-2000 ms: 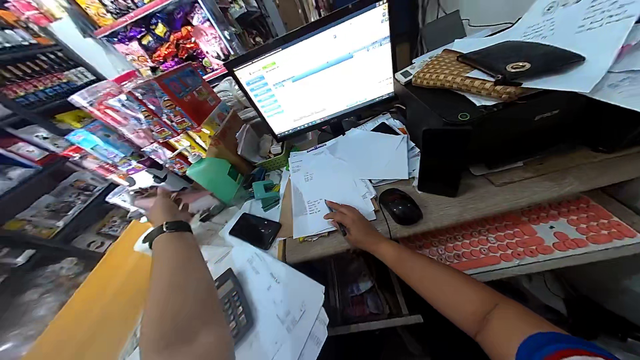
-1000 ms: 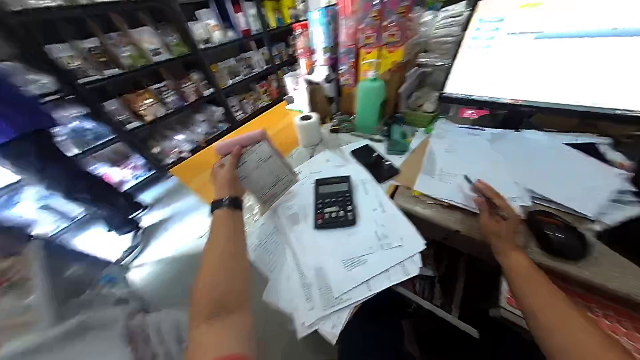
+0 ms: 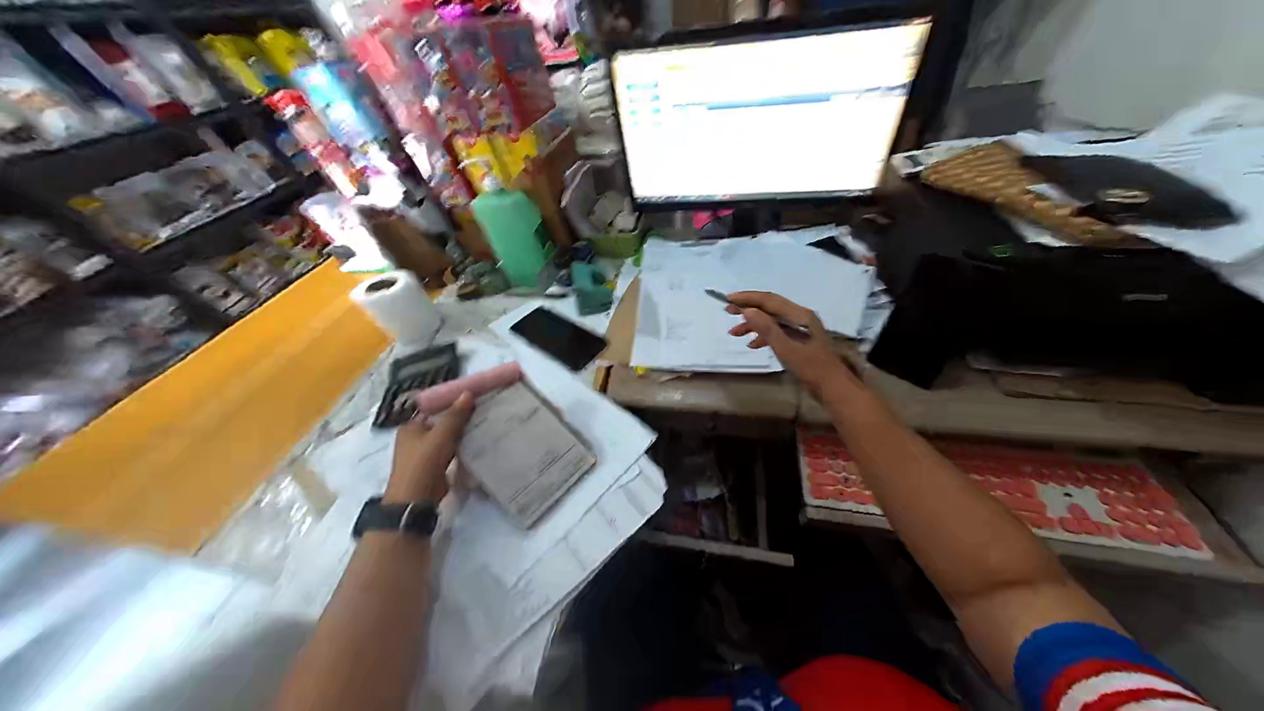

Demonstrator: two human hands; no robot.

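My left hand (image 3: 430,449), a dark watch on its wrist, grips a receipt pad (image 3: 523,449) by its pink rolled-back edge, over loose papers at lower left. Just behind the pad lies a black calculator (image 3: 420,370), partly covered. My right hand (image 3: 780,331) holds a pen (image 3: 726,297) above a stack of white papers (image 3: 691,321) in front of the monitor. Between the hands, farther back, a dark smartphone (image 3: 558,338) lies on the papers.
A white paper roll (image 3: 397,306) and a green pump bottle (image 3: 512,237) stand behind the calculator. The monitor (image 3: 770,118) is at the back. A pink keyboard (image 3: 1007,494) sits on the lower shelf. At right, a black printer (image 3: 1106,316) carries a woven pouch (image 3: 987,183).
My left hand, reaching out two seconds ago, now has the pad, which has come over the papers beside the calculator. My right hand keeps the pen. The view swung left and back.
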